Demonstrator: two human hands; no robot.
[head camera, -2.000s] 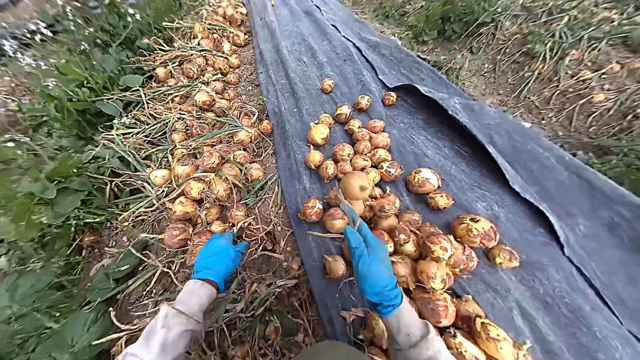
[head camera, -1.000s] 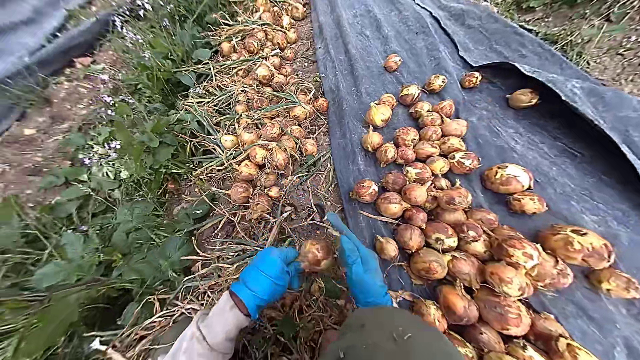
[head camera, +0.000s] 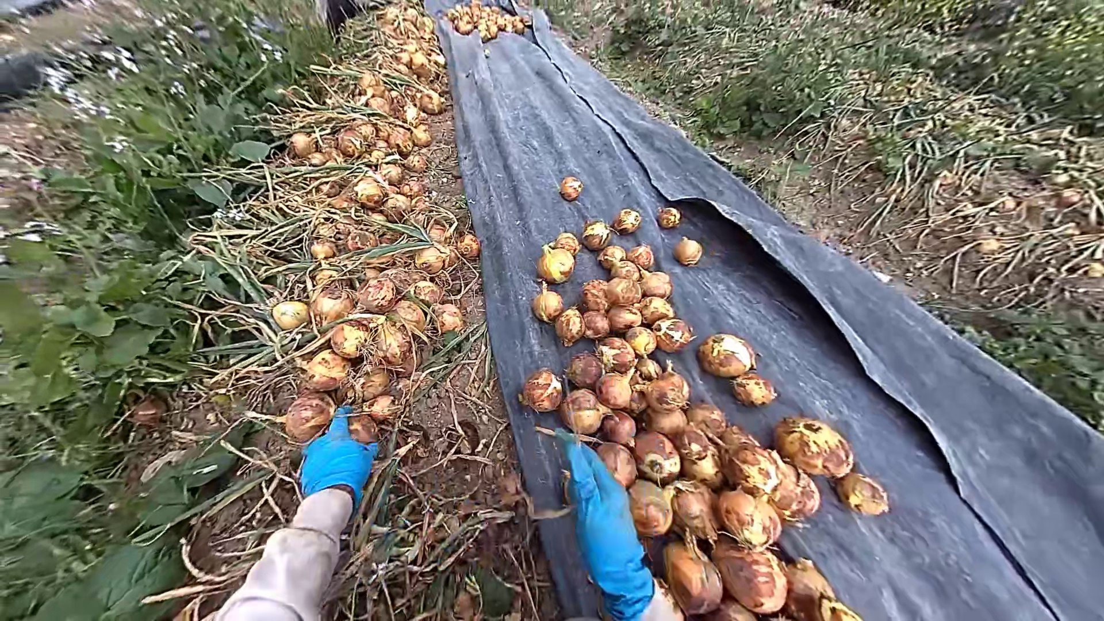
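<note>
My left hand (head camera: 338, 455), in a blue glove, reaches to the near end of the row of onions on the soil. Its fingers touch or nearly touch an onion (head camera: 309, 417); whether they grip one I cannot tell. Over the left edge of the dark ground fabric (head camera: 552, 121) is my right hand (head camera: 604, 522), also blue-gloved, beside a heap of trimmed onions (head camera: 655, 457). A thin dry stalk (head camera: 565, 434) lies at its fingertips, and something dark seems to be between thumb and fingers, too unclear to name.
Onions with long dry tops (head camera: 379, 285) run up the soil strip on the left. Leafy weeds (head camera: 112, 328) border it. A raised fold (head camera: 802, 293) crosses the fabric, and another onion pile (head camera: 487, 19) lies at its far end. More dry tops (head camera: 975, 207) cover the ground at right.
A second ago my left hand held an onion close to my right hand; now it is at the onion row, apart from the right. My right hand is now over the fabric. The view has tilted up.
</note>
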